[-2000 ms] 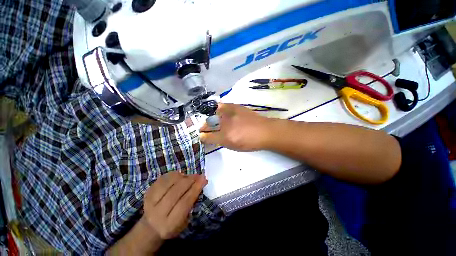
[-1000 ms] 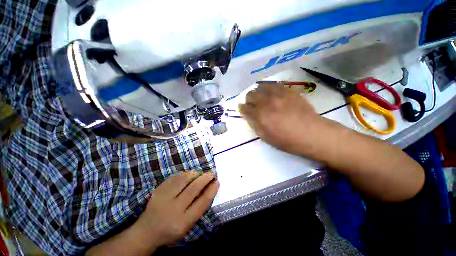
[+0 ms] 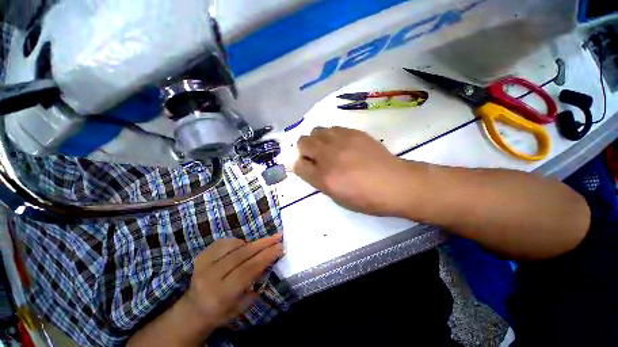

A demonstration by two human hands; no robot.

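The plaid fabric [image 3: 162,237] lies on the machine bed at the left, with its edge running under the sewing head near the presser foot area. My left hand [image 3: 227,274] lies flat on the fabric near its right edge, fingers extended; its thumb is hidden. My right hand [image 3: 345,166] rests on the white bed just right of the presser foot area, its fingers curled and fingertips hidden. Whether it holds a thin tool cannot be told; the dark tweezers do not show clearly. The needle is hidden behind the head parts.
The white and blue sewing machine head [image 3: 135,47] fills the upper left. Thread snips [image 3: 383,100], fabric scissors [image 3: 491,112] and a black clip [image 3: 574,115] lie on the bed at the right. The grey ridged table edge [image 3: 366,257] runs below.
My right hand moved from beside the presser foot over the tweezers, then back left toward the needle area. The view shifted closer to the head. My left hand stays on the fabric.
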